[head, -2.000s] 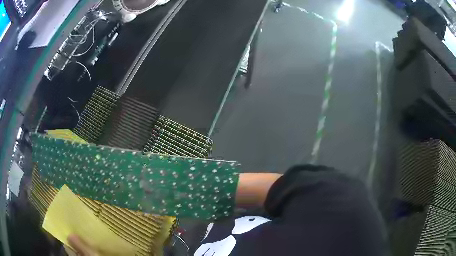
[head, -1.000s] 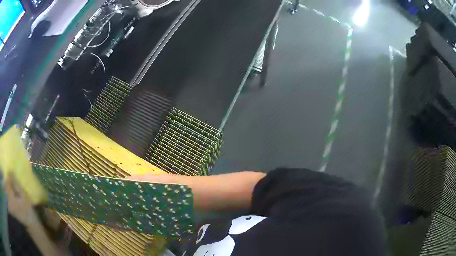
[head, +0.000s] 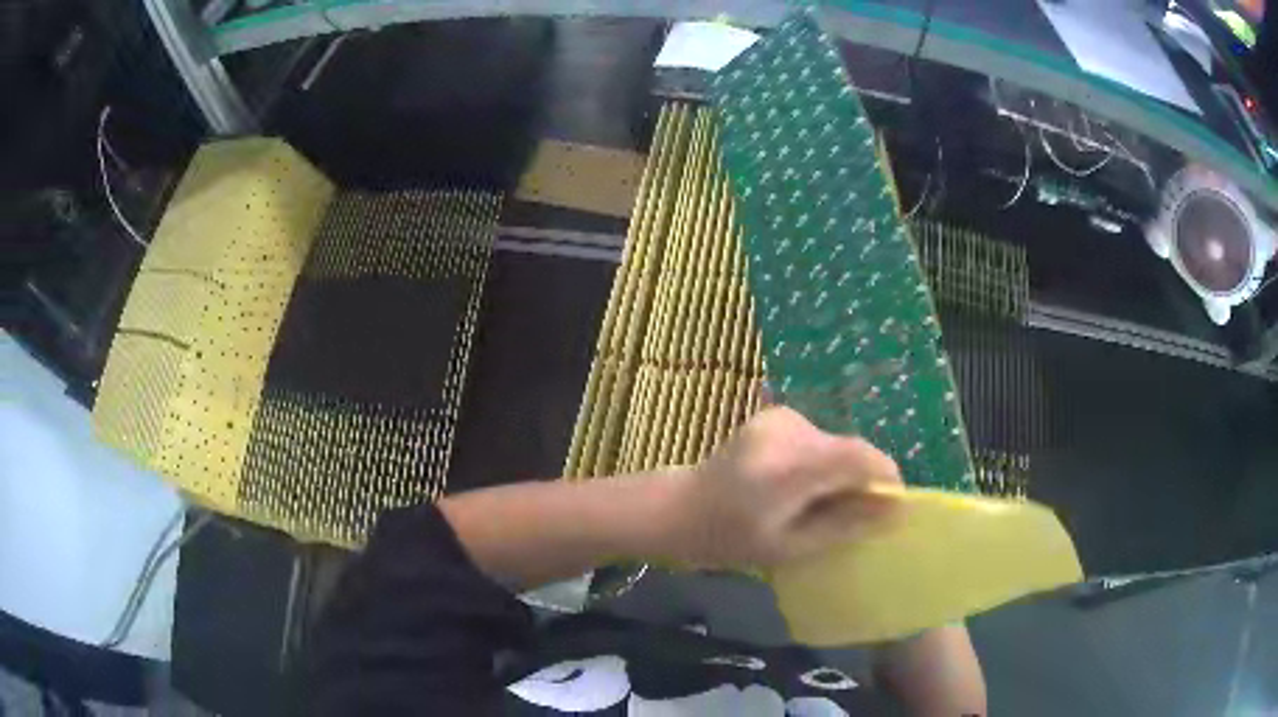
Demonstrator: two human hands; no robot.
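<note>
A long green PCB panel [head: 848,266] stands slanting away from me, its dotted face towards me, over the right side of a row of yellow-edged boards [head: 673,294]. My left hand [head: 799,476] is at the panel's near end and grips a plain yellow sheet [head: 932,567], which sticks out to the right across that end. My right forearm shows below the sheet. My right hand is hidden behind the sheet and panel, so its hold cannot be seen.
More racked boards [head: 210,322] stand at the left, and another group [head: 981,280] behind the panel. A green-edged shelf [head: 561,17] crosses the back. A round white-rimmed device [head: 1212,241], cables and a metal rail lie right.
The view has swung left. The green panel has gone from crosswise to steeply slanted. My left hand has brought the yellow sheet from the panel's far left to its near end.
</note>
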